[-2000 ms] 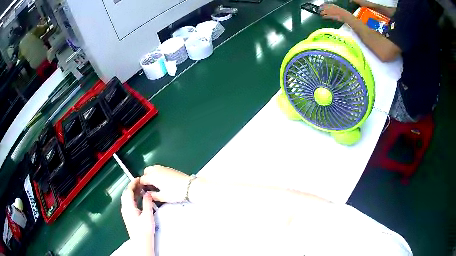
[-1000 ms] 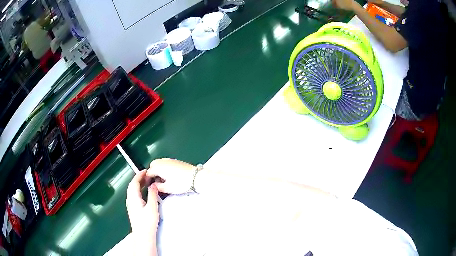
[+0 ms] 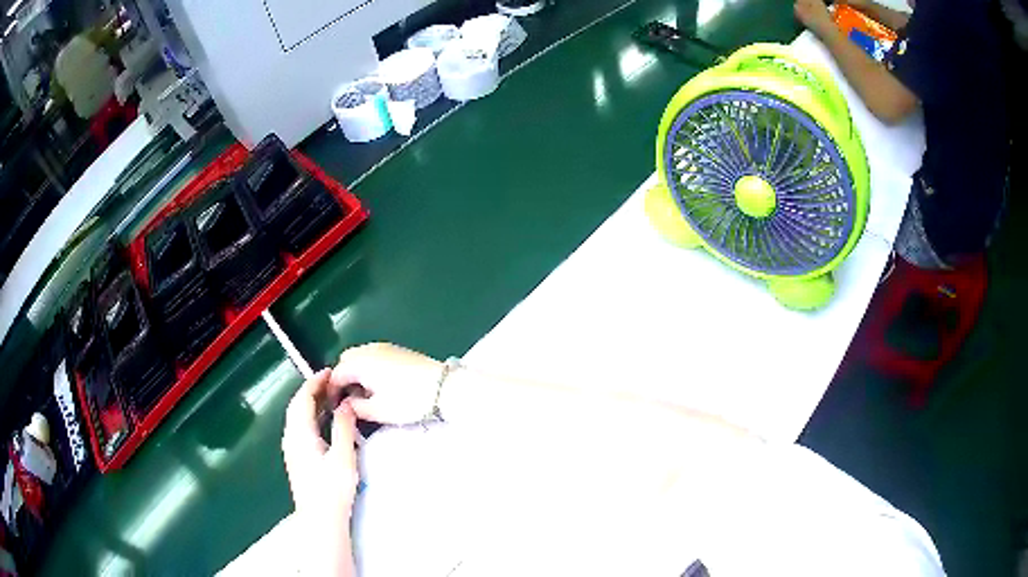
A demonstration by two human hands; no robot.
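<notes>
My left hand (image 3: 321,451) and my right hand (image 3: 389,389) meet at the lower left of centre, above the bench edge. Their fingers close around a small dark piece (image 3: 340,415), mostly hidden by the fingers; I cannot tell what it is. A thin white strip (image 3: 287,343) reaches from the fingers up and left toward the red tray. It may be the mat's edge or a separate strip. The red tray (image 3: 319,242) holds several piles of stacked black frames (image 3: 220,231).
A lime-green desk fan (image 3: 755,194) stands on the white mat (image 3: 586,327). White label rolls (image 3: 411,77) sit beside the white machine (image 3: 282,68). A seated person (image 3: 953,124) is at the upper right, with dark items (image 3: 674,43) near them. A red stool (image 3: 930,321) stands beyond the mat.
The view has shifted slightly, moving the tray up and the fan right. My hands stay together in nearly the same pose. The other person's hand has moved away from the dark item.
</notes>
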